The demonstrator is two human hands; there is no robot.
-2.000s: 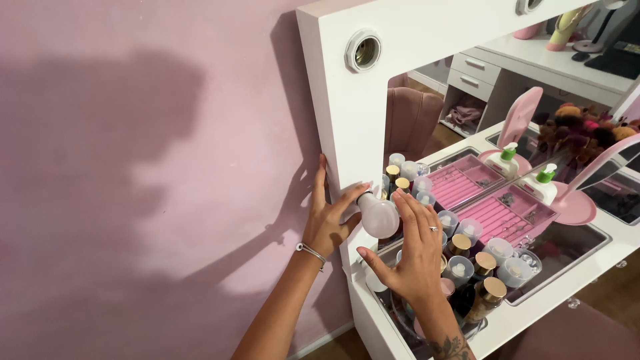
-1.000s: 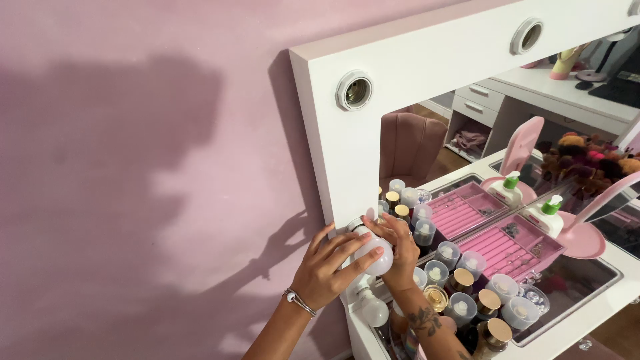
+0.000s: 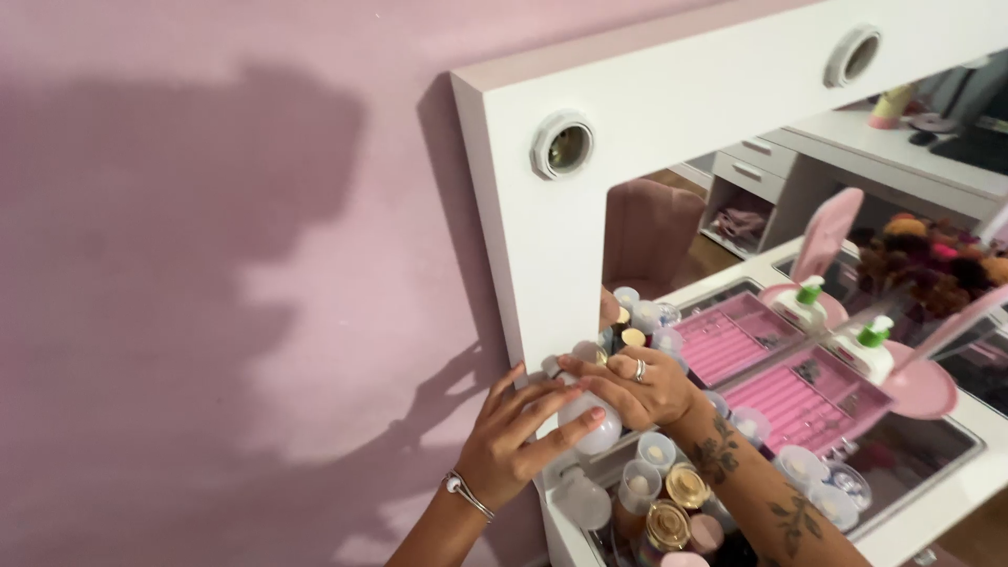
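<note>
A round white light bulb (image 3: 592, 428) sits at the lower left side of the white mirror frame (image 3: 551, 276), its base hidden behind my fingers. My left hand (image 3: 524, 445), with a bracelet at the wrist, lays its fingers across the bulb from the left. My right hand (image 3: 642, 386), wearing a ring, touches the bulb's upper right side near its base. Below it, a second white bulb (image 3: 584, 500) is fitted on the frame. Two bare sockets, one at the upper left corner (image 3: 564, 146) and one along the top (image 3: 854, 57), hold no bulb.
Perfume bottles and clear-capped containers (image 3: 669, 524) crowd the vanity below my right forearm. Beyond are a pink jewelry tray (image 3: 811, 402), a white pump bottle with green collar (image 3: 866, 354) and a pink stand mirror's base (image 3: 925, 382). A pink wall (image 3: 197, 315) borders the frame's left.
Two seconds ago my hands were more apart around the bulb, with its globe exposed. Now both close in on it, the left fingers lying over it and the right hand near its base.
</note>
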